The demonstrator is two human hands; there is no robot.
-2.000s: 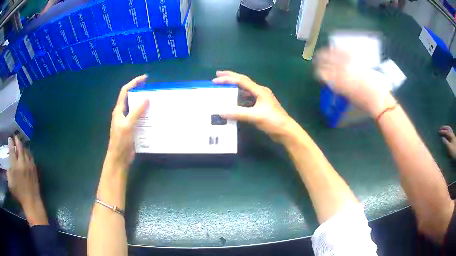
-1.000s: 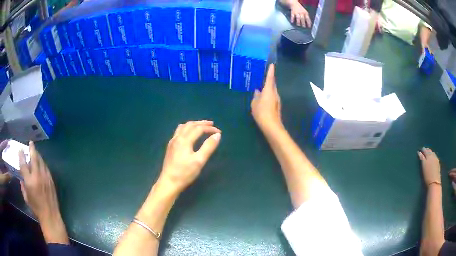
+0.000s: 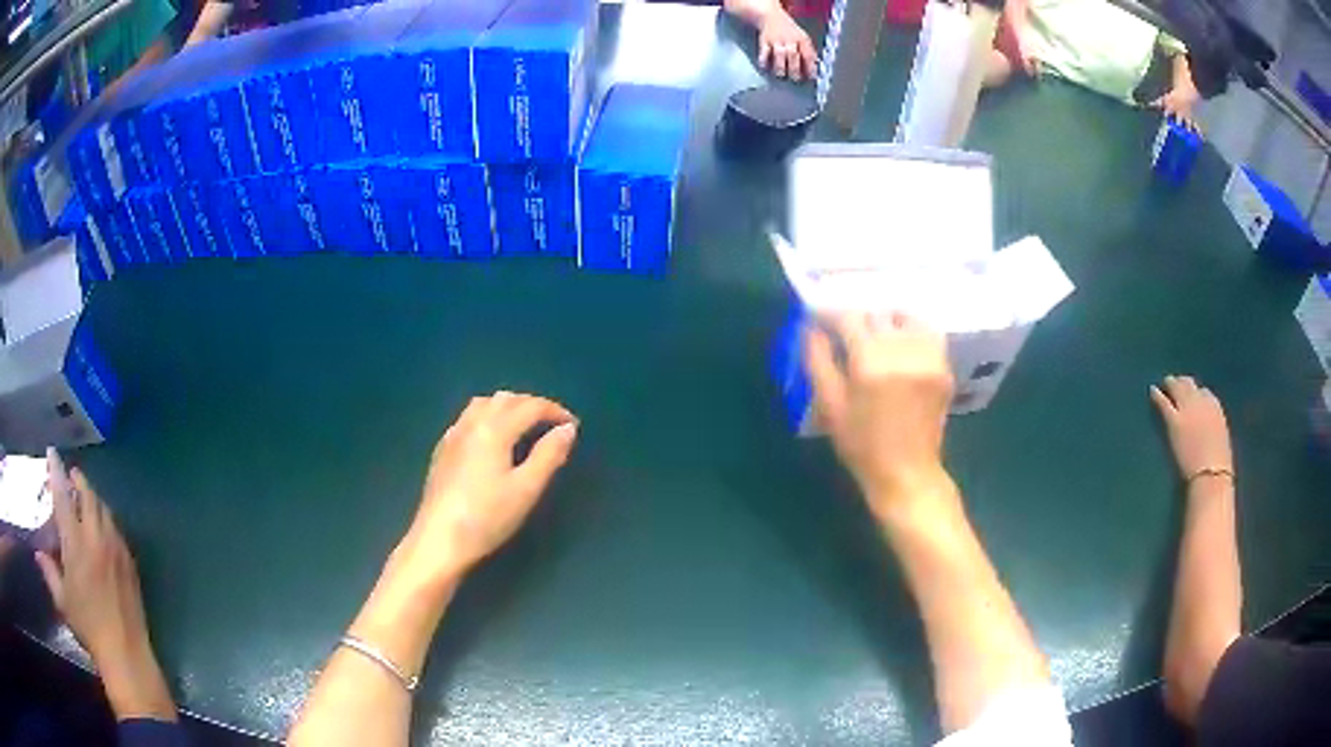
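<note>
An open carton (image 3: pixel 990 365), white long side and blue end, stands right of centre with its lid raised and end flaps spread. My right hand (image 3: pixel 885 382) is at its near side, fingertips over the front edge; it is slightly blurred and its exact grip cannot be told. My left hand (image 3: pixel 494 474) rests over the table left of centre, fingers loosely curled, holding nothing. A closed blue carton (image 3: pixel 628 197) stands at the right end of the stacked cartons (image 3: pixel 365 139), which form a curved two-high wall.
The dark green table (image 3: pixel 350 343) has a curved near edge. Another open carton (image 3: pixel 59 365) and a neighbour's hand (image 3: pixel 91 547) are at the left. Another person's hand (image 3: pixel 1197 423) lies at the right. A black bowl (image 3: pixel 769 120) and upright post (image 3: pixel 946 73) stand beyond the open carton.
The carton I held in both hands now stands at the stack's end. My right hand has moved from there to the open carton, which has shifted left in view. My left hand stays empty.
</note>
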